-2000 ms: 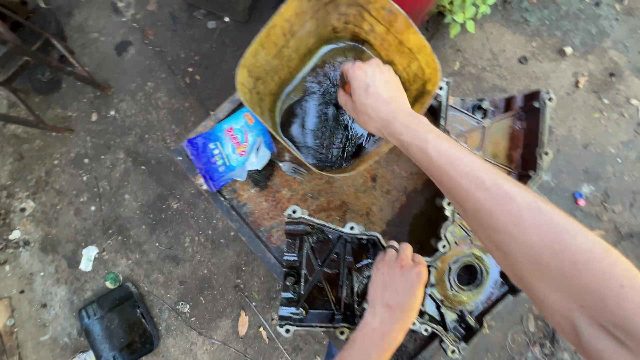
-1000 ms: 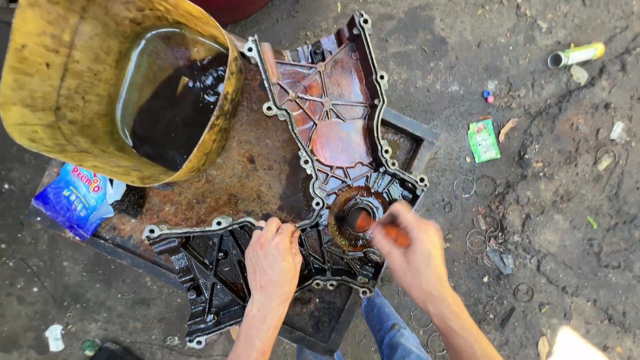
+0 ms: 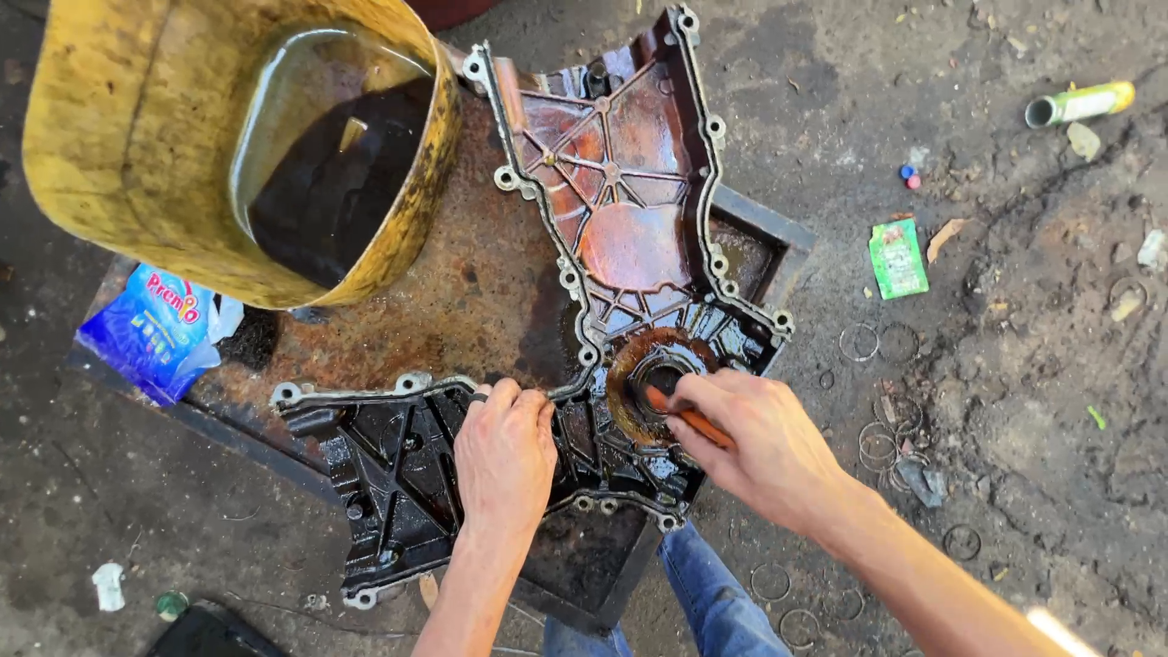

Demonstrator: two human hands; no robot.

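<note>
A V-shaped cast metal engine timing cover point(image 3: 634, 239), wet and dark with oil, lies ribbed side up on a rusty metal stand. My left hand point(image 3: 505, 456) grips the cover's inner flange edge near its middle, a dark ring on one finger. In my right hand point(image 3: 744, 438) is an orange-handled brush or similar tool point(image 3: 701, 425), its working end hidden or too dark to make out. That hand is at the round seal bore point(image 3: 662, 374), which brownish residue surrounds. At upper left a yellow plastic container point(image 3: 100, 137) holds dark liquid.
A blue detergent packet point(image 3: 155, 328) lies on the stand point(image 3: 429, 328) beside a dark scouring pad point(image 3: 248, 339). On the ground are a green sachet point(image 3: 899, 259), a spray can or tube point(image 3: 1081, 104), several thin rings and a black container point(image 3: 214, 631). Jeans-clad legs show below the stand.
My right hand was in the yellow container two seconds ago and is now at the round bore with the orange tool. My left hand stays on the cover. The view has shifted rightward.
</note>
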